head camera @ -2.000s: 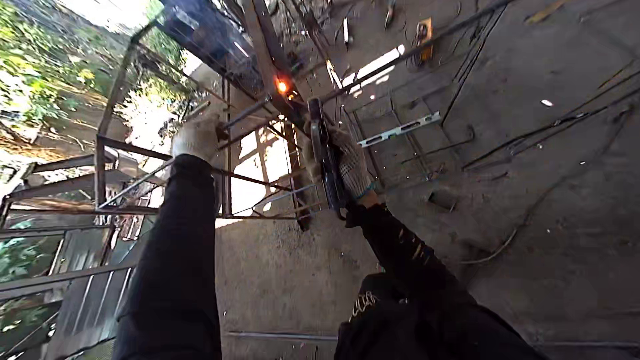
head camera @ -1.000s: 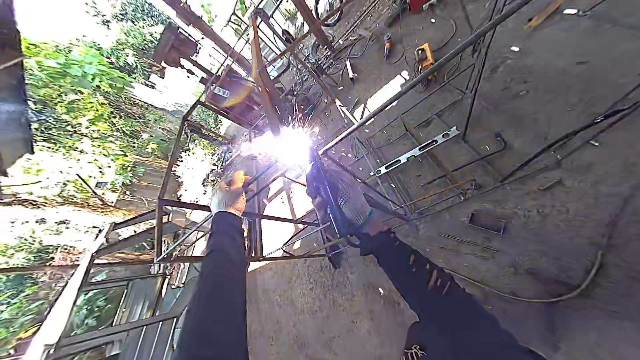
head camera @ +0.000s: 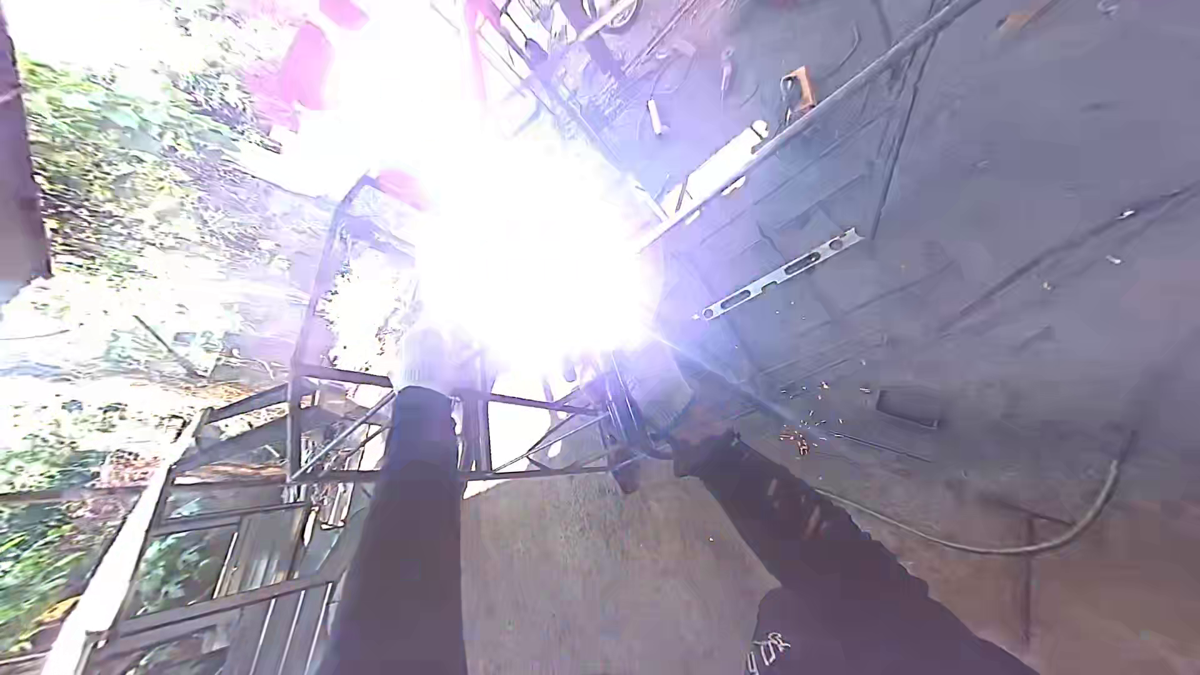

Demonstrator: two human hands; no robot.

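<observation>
A blinding white welding arc [head camera: 539, 253] fills the upper middle and hides the metal at its centre. My right hand [head camera: 661, 384], in a pale glove, is closed around a dark welding tool [head camera: 621, 403] just below and right of the glare. To the lower left of the arc is my left hand [head camera: 424, 361], also gloved; glare washes out its fingers and whatever they touch. Between and beside my hands runs a welded metal frame [head camera: 539, 403] of thin bars. Small orange sparks [head camera: 802, 441] scatter right of my right wrist.
A spirit level [head camera: 783, 277] lies among metal bars at the right, below an orange tool [head camera: 802, 89]. A long bar [head camera: 862, 89] crosses diagonally. A cable [head camera: 1012, 548] curves over the floor. Another metal frame [head camera: 141, 553] stands lower left, near plants [head camera: 103, 122].
A small orange glow two seconds ago has become a bright arc, and its glare has spread widely over the metal and my left hand. The view has shifted.
</observation>
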